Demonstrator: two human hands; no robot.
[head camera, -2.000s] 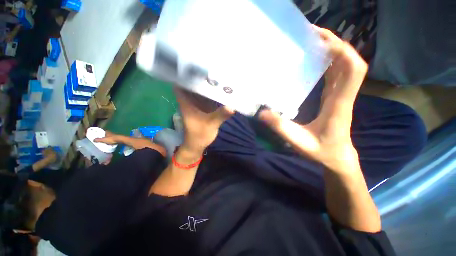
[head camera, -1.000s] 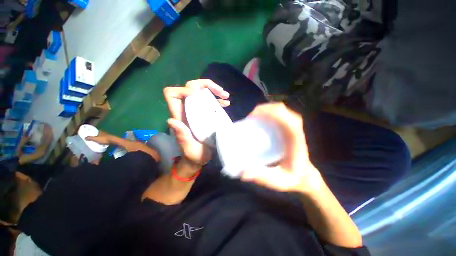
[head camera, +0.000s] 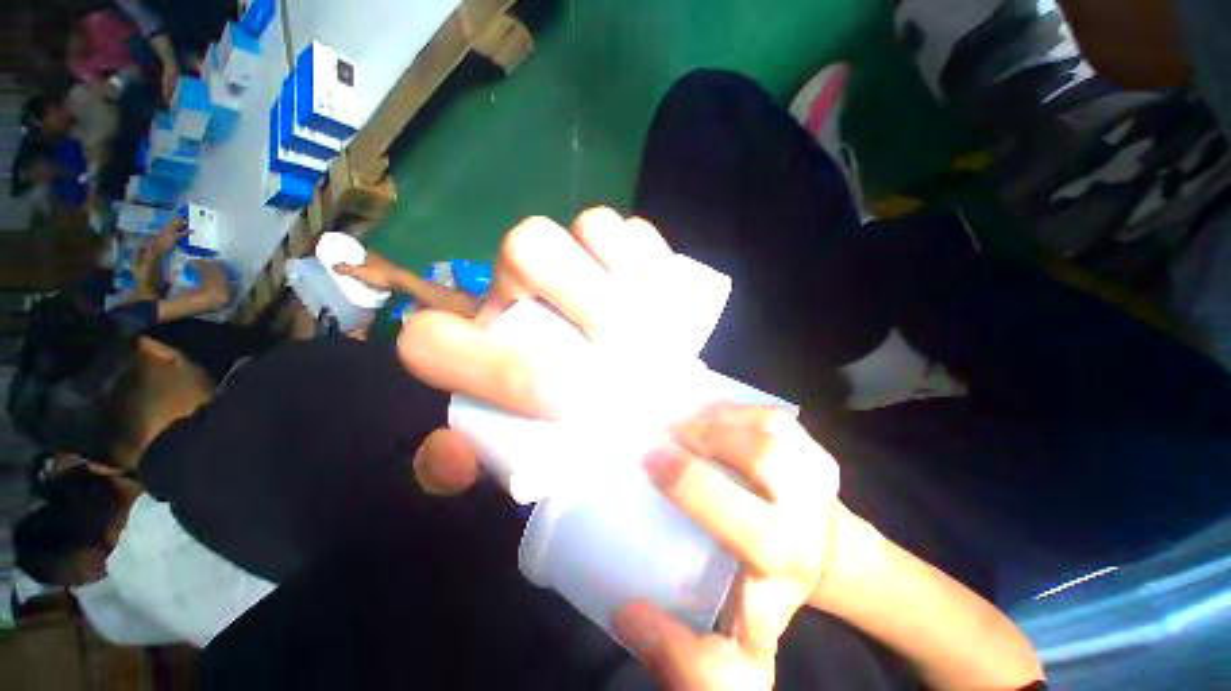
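Observation:
My left hand (head camera: 520, 344) wraps over a white housing (head camera: 691, 300) in front of my lap, with its fingers across the top and its thumb at the left edge. My right hand (head camera: 776, 506) grips a frosted translucent tank (head camera: 614, 547), with fingers over its upper side and thumb beneath. The tank's round rim faces lower left. The two parts meet or overlap between my hands, but strong glare hides the join, so I cannot tell whether they are fitted together.
White boards (head camera: 405, 34) on wooden pallets (head camera: 446, 68) hold blue-white boxes (head camera: 321, 101) at the upper left. A seated person in black (head camera: 297, 446) is close on the left; another hand there holds a white unit (head camera: 340, 257). Camouflage trousers (head camera: 1040, 115) show upper right. Shiny sheeting (head camera: 1147, 614) lies lower right.
The housing and tank, held apart or partly apart one second ago, are now close together. My left hand has turned over the housing. The view has shifted, and the surroundings sit further right.

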